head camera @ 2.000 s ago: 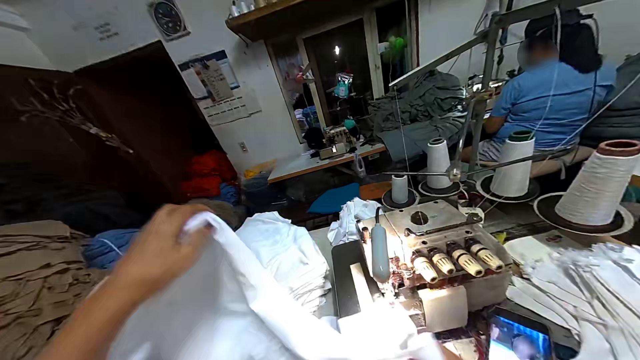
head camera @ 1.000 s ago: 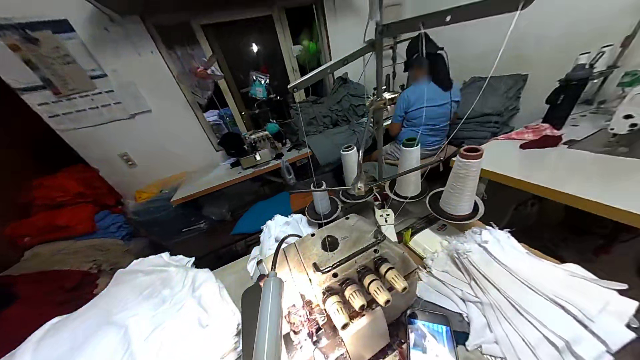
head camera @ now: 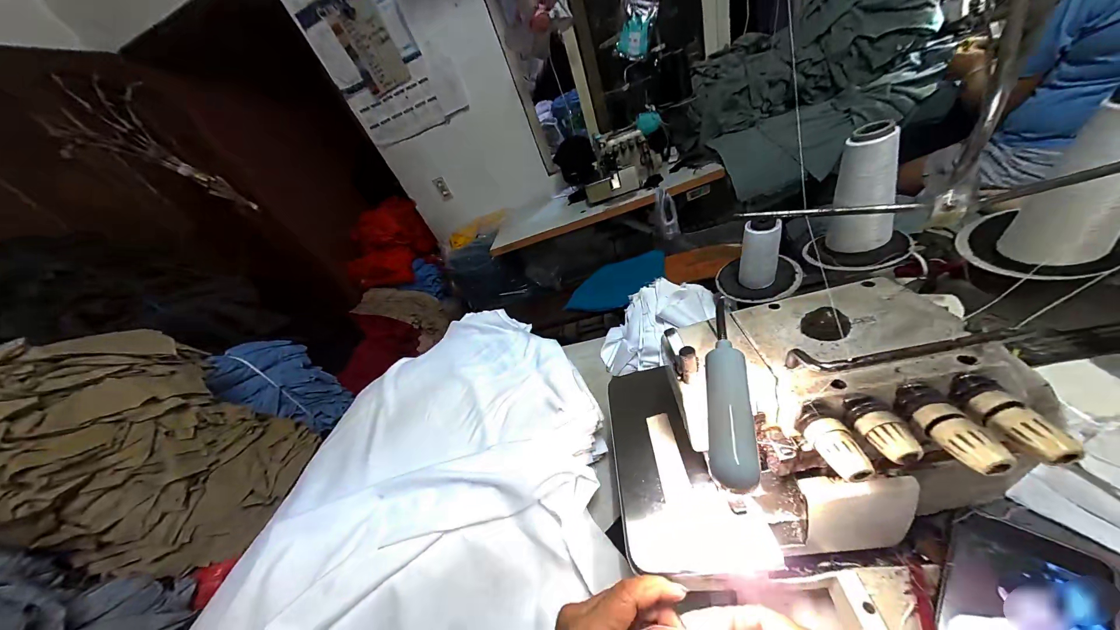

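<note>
At the bottom edge, my left hand (head camera: 619, 605) shows only its fingers, close to the front of the overlock sewing machine (head camera: 866, 319). What it holds, if anything, is hidden by the frame edge and glare. Just right of it a washed-out, skin-toned shape lies in the lamp light; whether it is my right hand cannot be told. A grey lamp (head camera: 733, 416) lights the machine's dark work plate (head camera: 643, 490). Four-sided rows aside, several cream tension knobs (head camera: 954, 433) line its front. White fabric (head camera: 455, 472) lies piled left of the machine.
Thread cones (head camera: 864, 188) stand behind the machine. A phone (head camera: 1024, 569) lies at lower right, near white fabric strips (head camera: 1072, 499). Brown fabric (head camera: 131, 446) is heaped at left. Another sewing machine (head camera: 623, 162) sits on a far table. A person in blue (head camera: 1063, 83) is at upper right.
Two seconds ago a hand held up white fabric at left; now that fabric lies in the pile, and fingers show at the machine's front. The view has swung right and back left.
</note>
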